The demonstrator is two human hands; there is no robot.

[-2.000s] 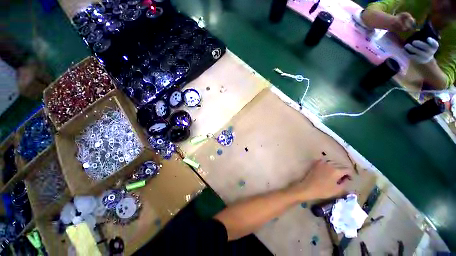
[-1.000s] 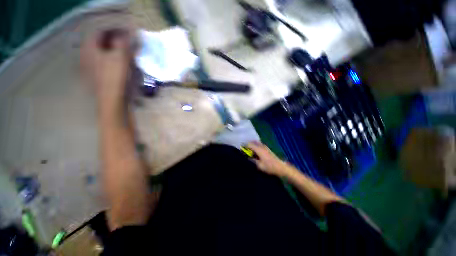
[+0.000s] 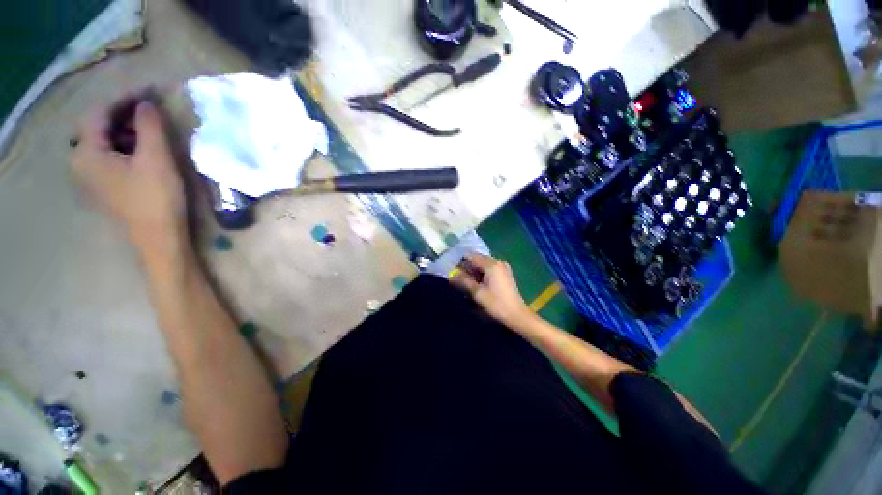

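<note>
My left hand (image 3: pixel 135 169) is over the bench at the left, fingers curled around a small dark reddish thing (image 3: pixel 126 135), too blurred to name. My right hand (image 3: pixel 495 288) is at the bench's near edge, its fingertips at a small pale sheet or bag (image 3: pixel 460 255) with a yellow spot; whether it grips anything is unclear. A crumpled white cloth (image 3: pixel 249 135) lies right of my left hand. A mallet (image 3: pixel 387 181) lies beside it, its head by the cloth's lower edge. Open dark-handled pliers (image 3: pixel 408 97) and a thin tool (image 3: pixel 476 70) lie beyond.
A black glossy unit (image 3: pixel 445 24) and a round black part (image 3: pixel 559 85) are on the bench. A blue crate (image 3: pixel 691 314) stands on the right floor with a tray of shiny parts (image 3: pixel 677 208). A cardboard box (image 3: pixel 832 251) is farther right. A dark blurred object (image 3: pixel 256 29) hangs or lies at the top.
Since one second ago the view has steadied and shifted slightly. My left hand appears lower and farther left, still curled. My right hand stays near the bench edge. The dark object at the top has appeared.
</note>
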